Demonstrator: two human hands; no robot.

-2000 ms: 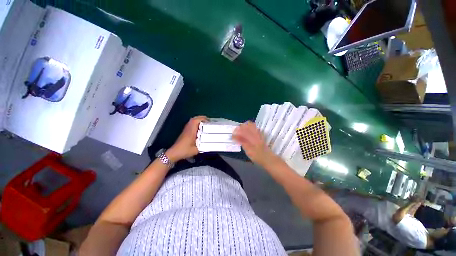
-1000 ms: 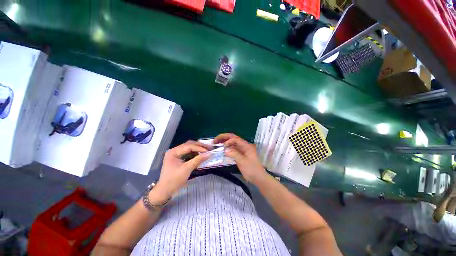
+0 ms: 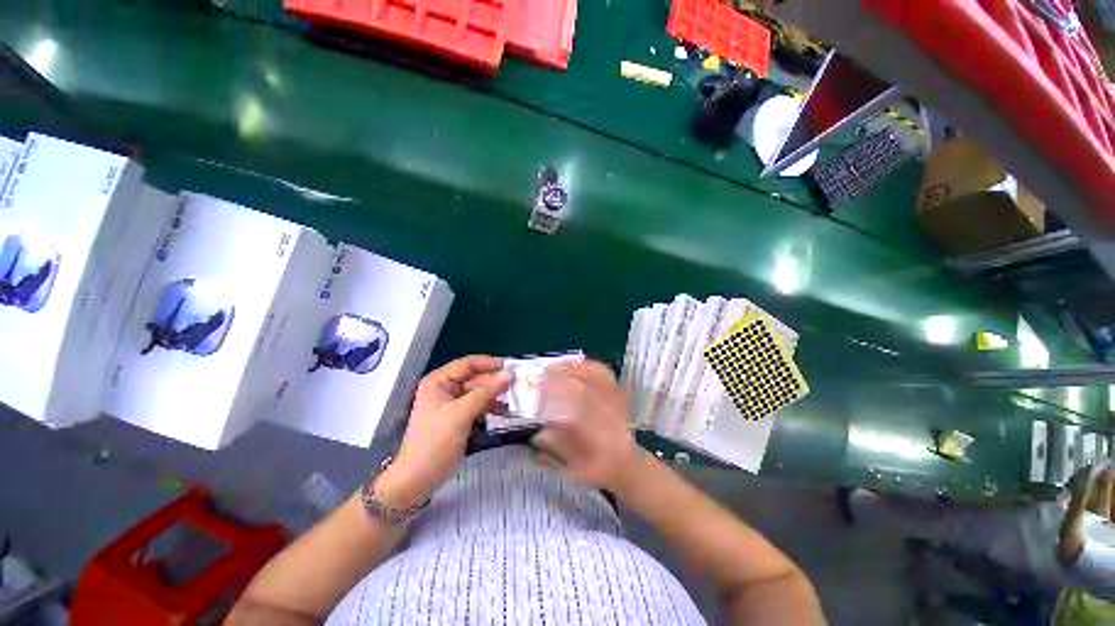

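My left hand point(image 3: 459, 410) holds a small white box point(image 3: 528, 389) close to my waist, at the bench's front edge. My right hand point(image 3: 585, 416) is at the box's right side and is blurred; its fingers cover part of the box, and whether they grip it is unclear. A fanned row of white boxes point(image 3: 660, 367) lies just to the right. A yellow seal sticker sheet point(image 3: 756, 367) with black dots rests on top of them.
Stacks of white retail boxes point(image 3: 196, 324) stand at left. A small metallic item point(image 3: 549, 201) stands mid-bench. Red-orange trays point(image 3: 416, 25) lie at the back. A keyboard point(image 3: 866, 162) and brown carton point(image 3: 978, 196) are back right. A red stool point(image 3: 171, 563) is below left. Another person's arm point(image 3: 1076, 514) shows at right.
The view has shifted, showing more of the bench's back. Earlier both hands held a group of small white boxes; my right hand now blurs over the box while my left keeps hold.
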